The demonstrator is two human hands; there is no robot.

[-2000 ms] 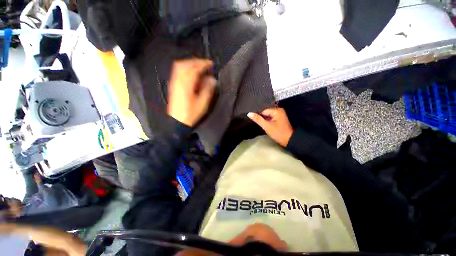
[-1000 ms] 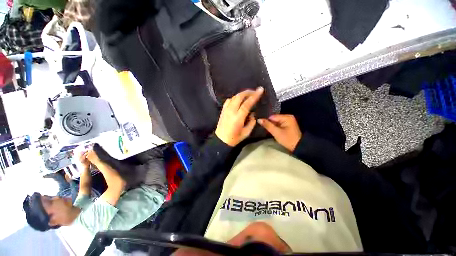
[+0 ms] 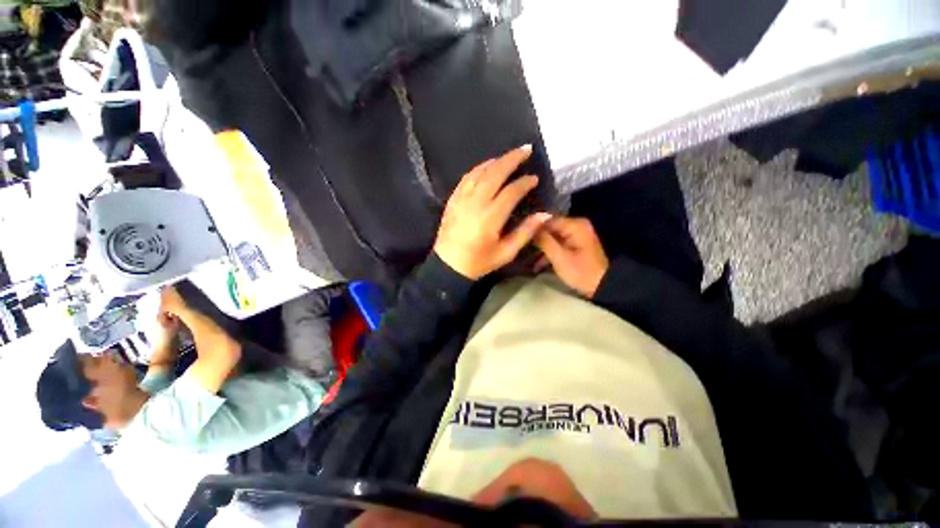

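Observation:
The dark garment body (image 3: 340, 155) lies over the white table and hangs toward my lap, with pale seam lines running along it. My left hand (image 3: 487, 217) rests on the garment near its right edge, fingers spread toward the needle side. My right hand (image 3: 574, 253) is beside it and pinches the garment's lower edge; the fingertips of both hands are close together. The metal needle area (image 3: 493, 12) is at the top, cut off by the picture's edge.
A dark cut panel (image 3: 727, 31) lies on the white table (image 3: 639, 93) at the upper right. A blue crate (image 3: 907, 184) stands at the far right above speckled floor (image 3: 794, 232). At left, a seated person (image 3: 196, 397) works at another machine (image 3: 155, 232).
Since two seconds ago my left hand has moved right and down, beside my right hand at the edge. The garment lies flatter, and the view has shifted slightly.

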